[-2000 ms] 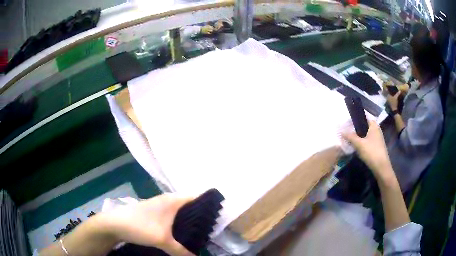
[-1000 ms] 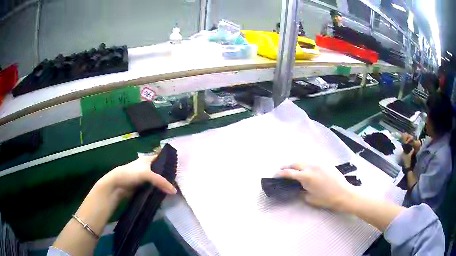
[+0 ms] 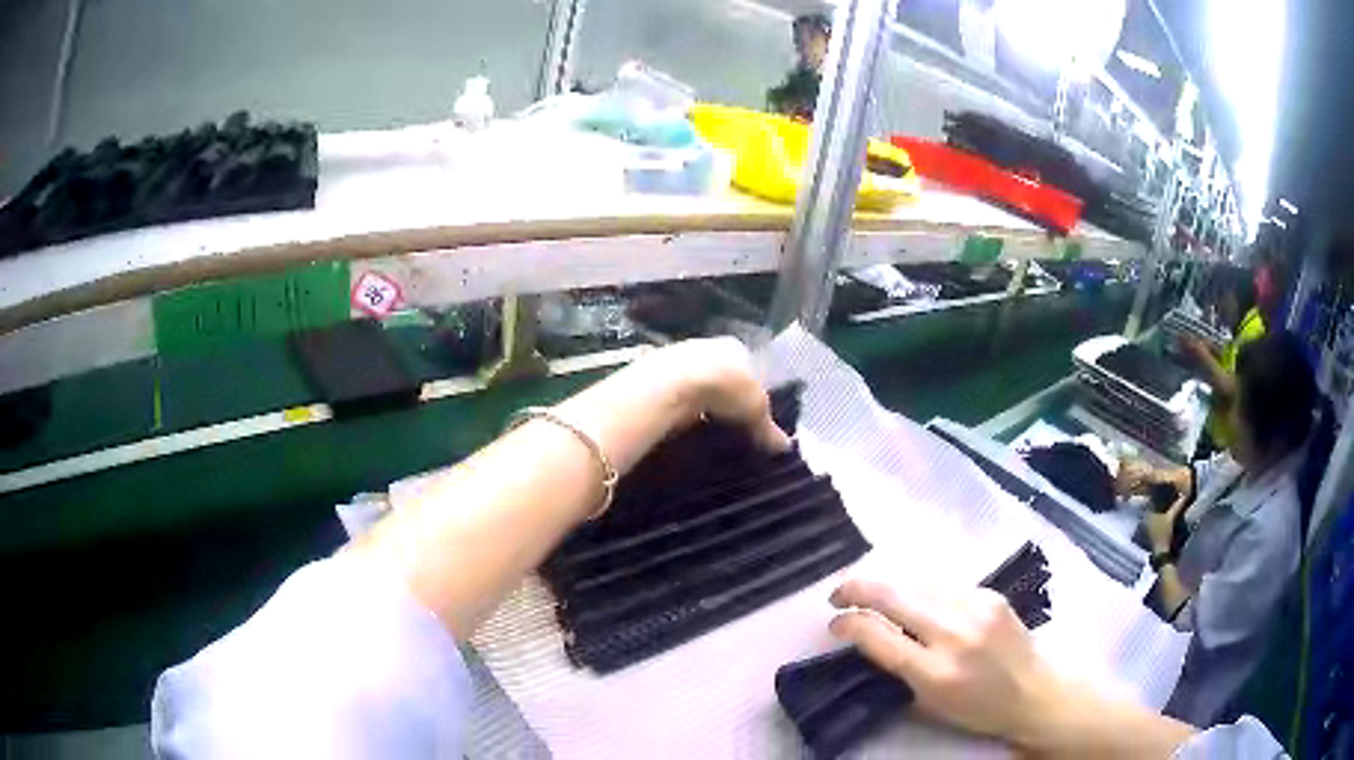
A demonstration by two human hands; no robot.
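A broad row of long black ribbed strips (image 3: 713, 557) lies side by side on the white ribbed foam sheet (image 3: 653, 720). My left hand (image 3: 713, 383) reaches over the row and grips its far right end; its fingertips are partly hidden. My right hand (image 3: 950, 661) rests on a smaller stack of black strips (image 3: 839, 701) near the sheet's front, thumb and fingers around its right end. Another short bundle of black strips (image 3: 1022, 582) lies on the sheet just beyond my right hand.
Behind are a green belt (image 3: 89, 520), a black flat block (image 3: 354, 368) and a metal post (image 3: 832, 186). The upper shelf (image 3: 386, 178) holds black parts, a small bottle (image 3: 474, 101), a yellow bin (image 3: 750, 153) and a red bin (image 3: 988, 181). A person (image 3: 1240, 520) works at right.
The strips that my left hand held upright at the left now lie spread on the sheet, and that hand has moved right and across them. My right hand has moved nearer with its stack.
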